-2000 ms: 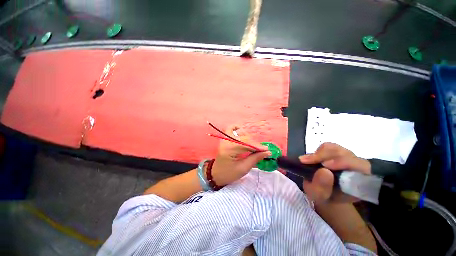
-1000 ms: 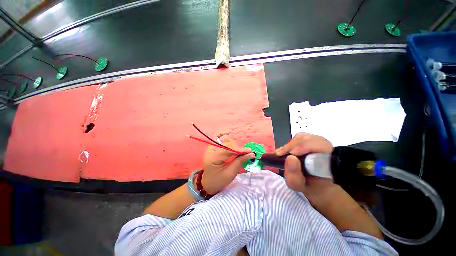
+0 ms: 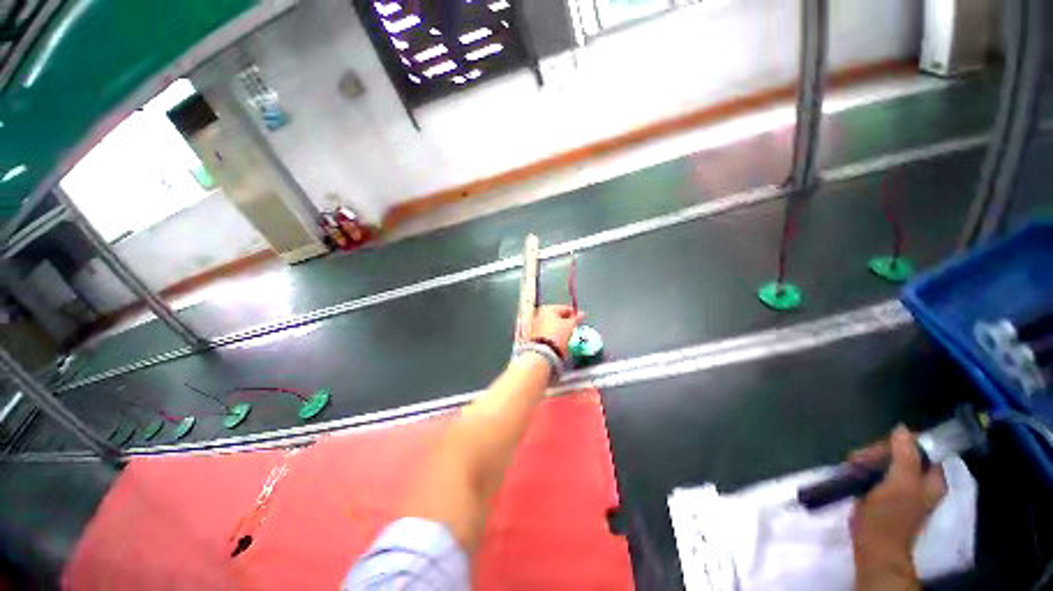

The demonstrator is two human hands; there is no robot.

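Observation:
My left hand (image 3: 552, 328) is stretched out over the dark green belt, beside the beige stop bar (image 3: 530, 271). Its fingers are on a round green circuit board (image 3: 585, 343), just right of the bar. The board's red lead wire stands up behind the fingers. My right hand (image 3: 895, 502) holds the black dispensing syringe (image 3: 849, 480) above the white paper (image 3: 768, 533), with the tip pointing left. The syringe's rear end reaches toward the blue tray. The needle is too blurred to make out.
The red sheet (image 3: 554, 491) lies below the belt rail. More green boards lie on the belt at left (image 3: 314, 404) and right (image 3: 779, 296). The blue tray (image 3: 964, 346) with spare syringes is at the right. Metal posts (image 3: 808, 104) stand along the line.
The view has tilted up. My left hand has moved from over the red sheet to the belt with the board. My right hand has moved the syringe away from the board, rightward over the paper.

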